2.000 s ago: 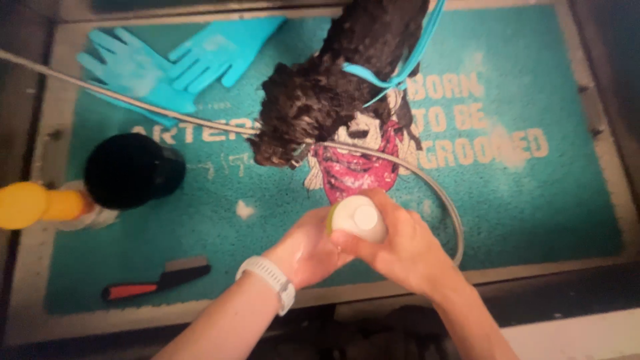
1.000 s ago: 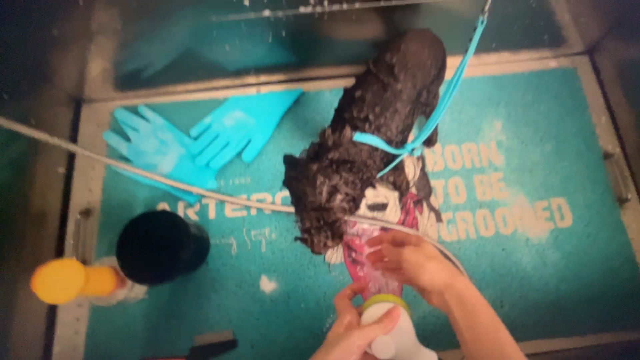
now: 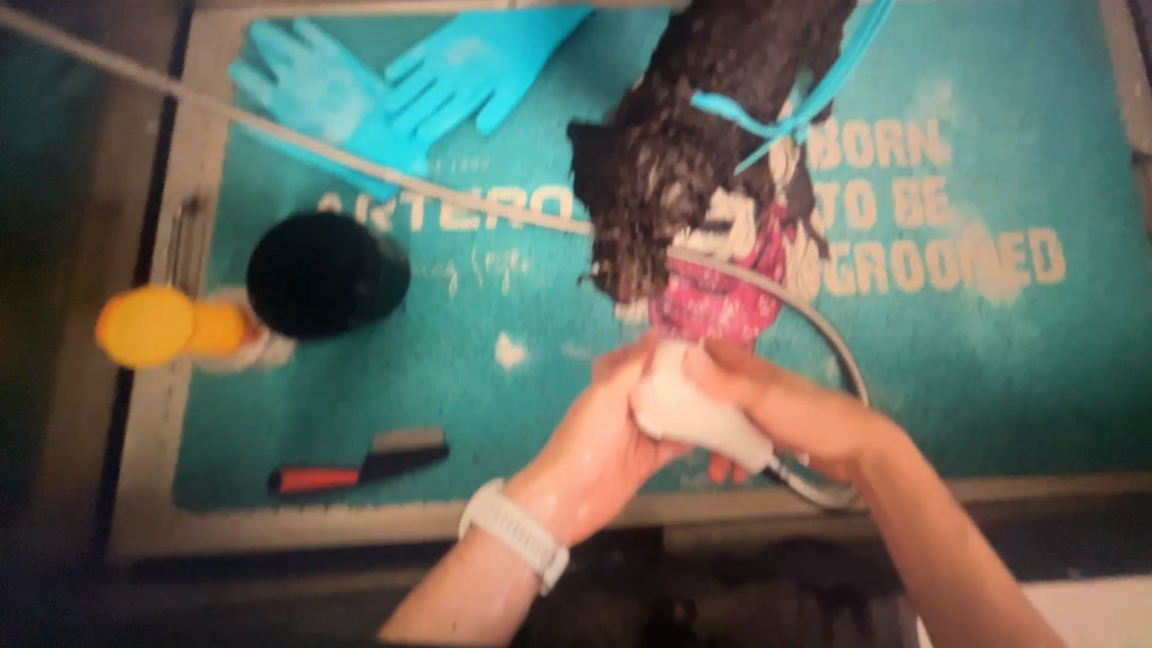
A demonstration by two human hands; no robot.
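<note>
My right hand [image 3: 792, 405] is closed around a white hand shower head [image 3: 688, 400], with a flexible hose [image 3: 832, 346] joined to its handle end. My left hand [image 3: 585, 441], wet and with a pale band on the wrist, is against the shower head's wide end; its fingers are partly hidden, so its grip is unclear. Just beyond both hands is the lowered head of a wet, dark, curly-coated dog [image 3: 661, 193]. A light blue strap [image 3: 814, 108] lies by the dog's neck and runs up to the right.
A green printed mat [image 3: 540, 405] lies under the dog. Blue rubber gloves [image 3: 477, 67] lie at the upper left. A black round container [image 3: 324, 274] stands near a yellow-topped bottle [image 3: 148, 326]. A comb with a red and black handle [image 3: 360, 468] lies lower left. The hose crosses the mat.
One second ago my right hand was spread near the dog's head and my left hand held the white shower head; now my right hand grips it. The view has shifted.
</note>
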